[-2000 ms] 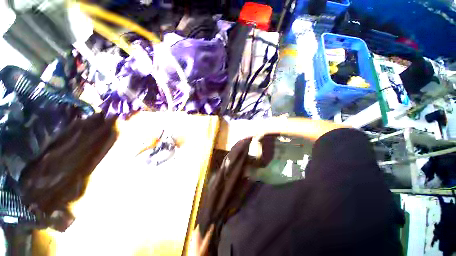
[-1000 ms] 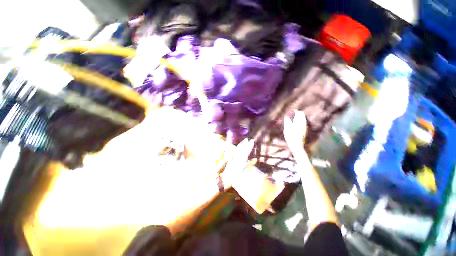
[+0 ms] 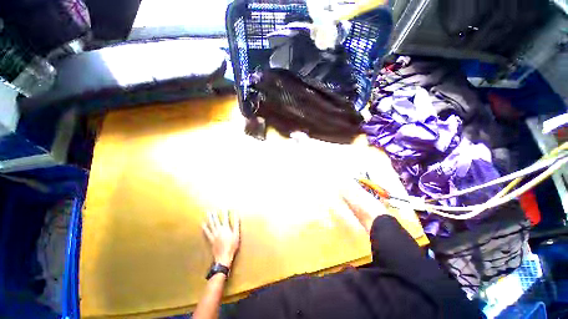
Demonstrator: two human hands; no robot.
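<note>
The ironing table cover (image 3: 143, 230) is yellow and washed out white in its middle and right part. My left hand (image 3: 222, 237) lies flat on it near the front edge, palm down, fingers apart, with a dark band on the wrist. My right hand (image 3: 360, 209) is at the table's right end, overexposed, its sleeve black. The steam iron's orange handle (image 3: 373, 188) shows just beyond my right fingers; the iron's body is lost in glare. Whether the fingers touch or grip it cannot be told.
A dark blue crate (image 3: 238, 59) with black pieces (image 3: 305, 103) spilling out stands at the far edge. Purple satin pieces (image 3: 430, 134) and a grey striped stack (image 3: 486, 246) lie right. Pale hoses (image 3: 473, 209) run right. A blue crate (image 3: 75, 261) stands left.
The view has swung left to face the table. My left hand now lies on the cover. My right hand is now by the iron at the table's right end.
</note>
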